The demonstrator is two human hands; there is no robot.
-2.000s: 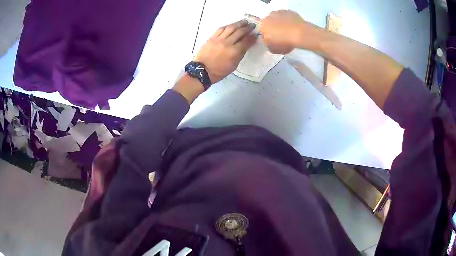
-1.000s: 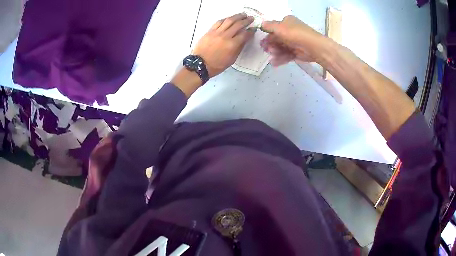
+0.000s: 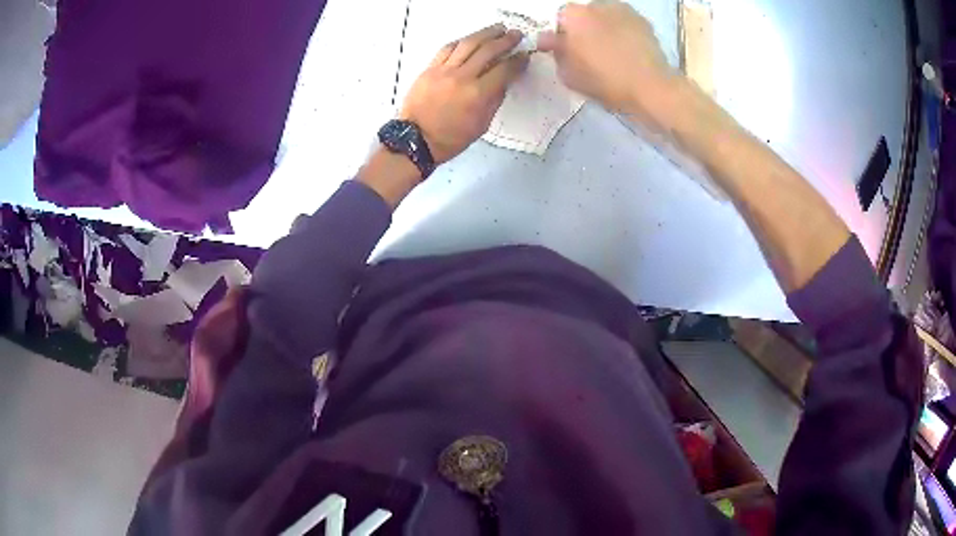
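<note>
A white angular pattern piece (image 3: 535, 110) with a drawn line near its edge lies on the pale table. My left hand (image 3: 466, 94), with a black watch on the wrist, lies over its left side. Its fingertips rest near the piece's upper part, and its thumb is hidden. My right hand (image 3: 603, 52) is curled at the upper right of the piece, close to the left fingertips. Whether it holds a tool cannot be seen.
Purple fabric (image 3: 178, 105) lies at the left of the table. A pale wooden stick (image 3: 695, 47) and a thin strip (image 3: 697, 173), partly covered, lie right. A black phone-like object (image 3: 872, 173) is near the right edge. Scraps (image 3: 136, 293) heap below left.
My right hand has risen slightly and turned, its lower fingers now tucked in. My left hand stays on the piece. The view has shifted, bringing the black object at right fully into view.
</note>
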